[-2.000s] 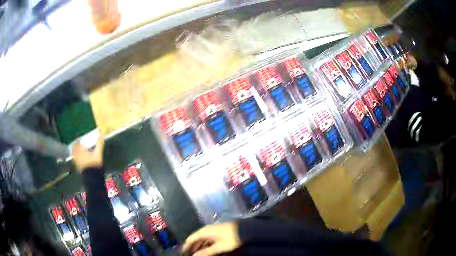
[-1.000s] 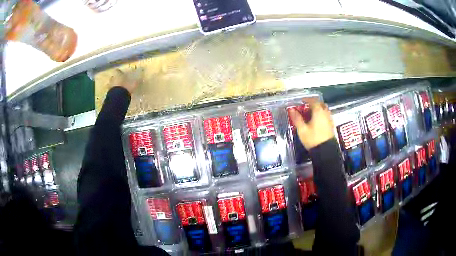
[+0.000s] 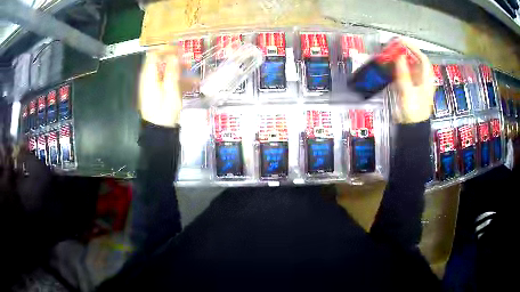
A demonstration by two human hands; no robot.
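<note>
A large clear tray point(image 3: 285, 101) with two rows of five pockets lies in front of me, with red-and-blue product units point(image 3: 273, 151) in most pockets. Its lower left pocket shows only bright clear plastic. My left hand point(image 3: 161, 88), blurred, is over the tray's upper left end and holds a clear plastic insert point(image 3: 232, 71), tilted above the upper row. My right hand point(image 3: 415, 82) is over the tray's upper right end and grips a tilted product unit point(image 3: 373, 74) by its red top. This unit partly hides the upper right pocket, where another red top shows.
More filled trays point(image 3: 464, 122) lie to the right, and a smaller-looking filled group point(image 3: 51, 128) lies far left on the green bench point(image 3: 108, 120). A cardboard sheet point(image 3: 228, 17) is behind the tray. A person's dark striped sleeve point(image 3: 484, 219) is at the lower right.
The view has shifted. My left hand has come from the cardboard sheet to above the tray with a clear insert. My right hand has moved off the upper right pocket and holds a raised unit.
</note>
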